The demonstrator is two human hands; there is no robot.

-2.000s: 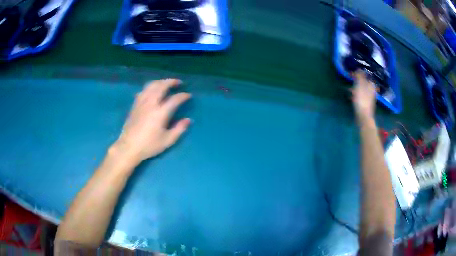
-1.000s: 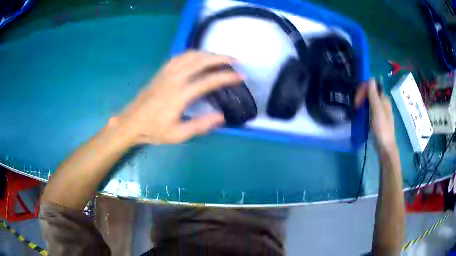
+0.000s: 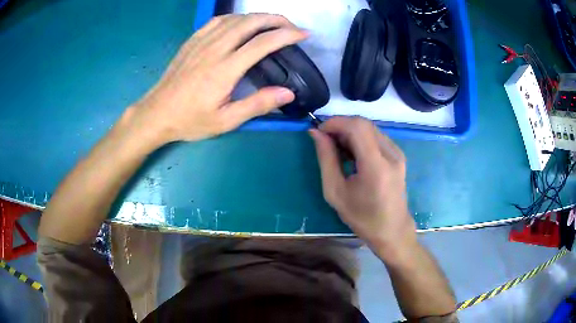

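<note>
A blue tray (image 3: 465,69) with a white liner (image 3: 331,47) lies in front of me. My left hand (image 3: 218,79) holds the left black ear cup (image 3: 302,77) between thumb and fingers at the tray's near left. My right hand (image 3: 360,167) pinches a small dark cable plug (image 3: 316,120) with a metal tip at that cup's lower edge; whether it is inserted I cannot tell. The other ear cup (image 3: 366,57) lies on the liner. A long black rounded block (image 3: 424,82) with glossy oval areas lies at the tray's right. The headband is cut off or hidden.
A long white box (image 3: 530,117) stands at the right, with red clips (image 3: 507,54), dark wires (image 3: 546,195) and a pale box with red digits (image 3: 565,107). Another blue tray (image 3: 559,38) shows at the upper right. The bench's near edge (image 3: 297,234) curves before me.
The tray has come from the far right to in front of me. My left hand has closed on an ear cup. My right hand has left the tray's right rim and moved left with the plug.
</note>
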